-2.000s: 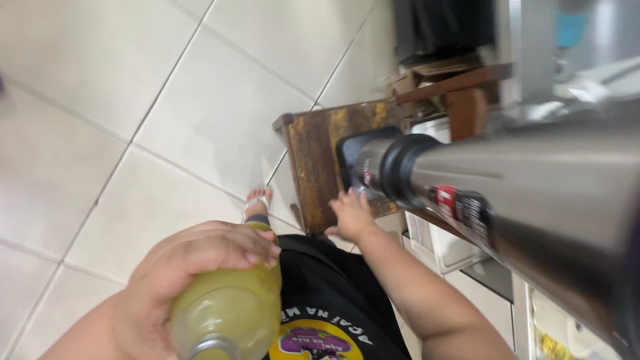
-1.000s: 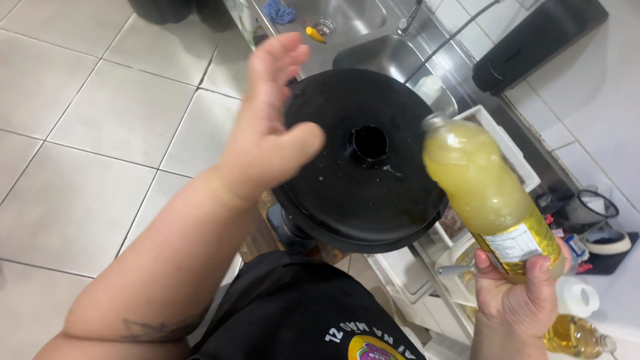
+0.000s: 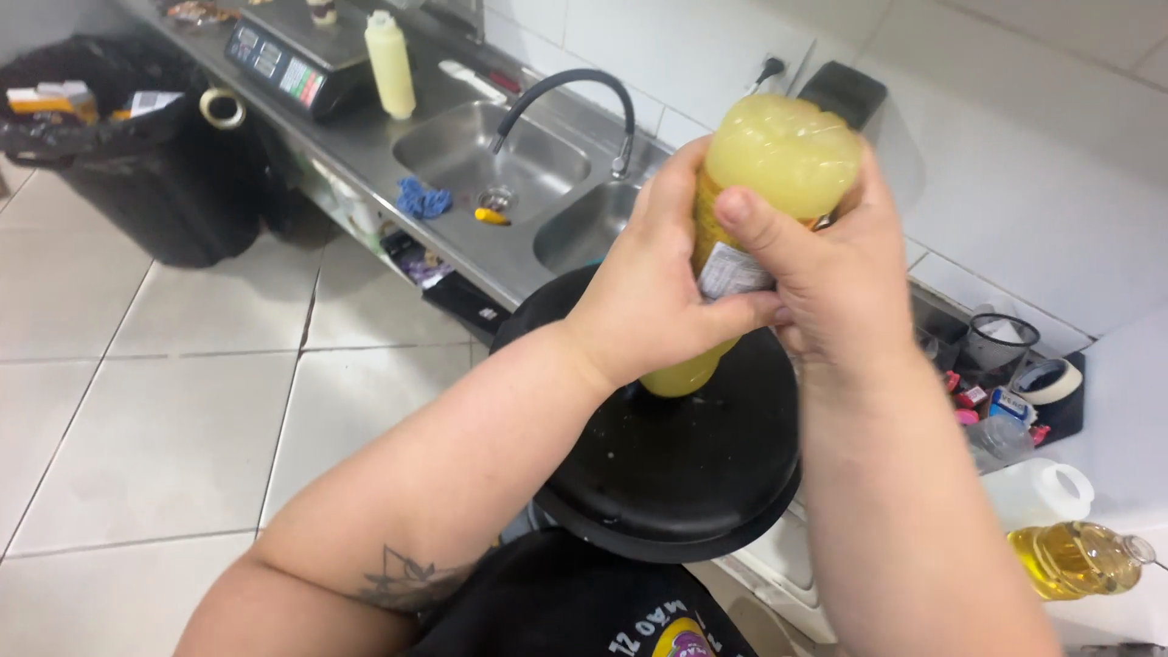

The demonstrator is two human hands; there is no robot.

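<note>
Both hands grip a plastic bottle of cloudy yellow liquid (image 3: 780,160), tipped upside down with its base toward the camera. My left hand (image 3: 652,283) wraps its left side, and my right hand (image 3: 821,255) holds the right side, thumbs close together near the label. The neck end points down at the middle of a round black lid (image 3: 675,465), where a central hole showed before; the mouth of the bottle is hidden. Below the lid, the body of the appliance is mostly out of sight.
A steel counter with a double sink (image 3: 493,164) and black faucet (image 3: 570,78) lies beyond. On it are a blue cloth (image 3: 422,198), a squeeze bottle (image 3: 391,68) and a scale (image 3: 297,59). A black bin (image 3: 155,173) stands left; an oil bottle (image 3: 1077,558) lies right.
One second ago only my right hand held the bottle, beside the lid, and my left hand was free above it. Now the bottle is inverted over the lid in both hands. The view has shifted.
</note>
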